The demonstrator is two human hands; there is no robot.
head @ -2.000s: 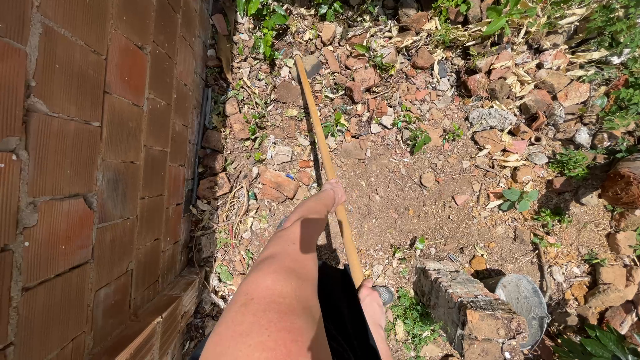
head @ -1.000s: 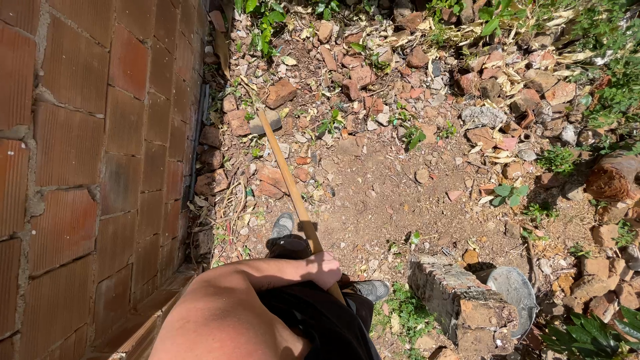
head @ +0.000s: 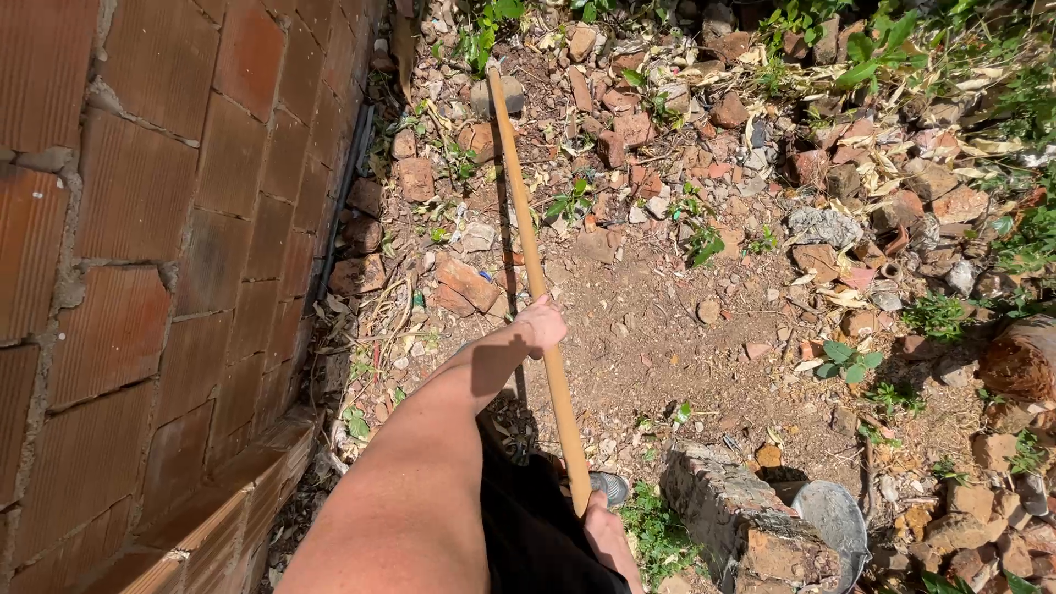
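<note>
A long wooden pole (head: 525,219), likely a tool handle, runs from the rubble at the top down to my body; its far end lies near a grey stone (head: 497,96), and no tool head can be made out there. My left hand (head: 540,326) is closed around the middle of the pole, with the arm stretched out. My right hand (head: 604,524) grips the near end, low in the view beside my dark clothing. The pole casts a dark shadow on the ground to its left. One grey shoe (head: 610,487) shows by the near end.
A hollow-brick wall (head: 223,239) rises along the left. Broken bricks and stones (head: 825,227) lie across the top and right among weeds. At lower right stands a masonry block (head: 726,520) beside a grey bucket (head: 832,528). A cut log (head: 1023,359) lies at the right edge.
One second ago the pole was drawn back near my body; now it reaches farther up the ground and my left arm is extended, much as two seconds ago.
</note>
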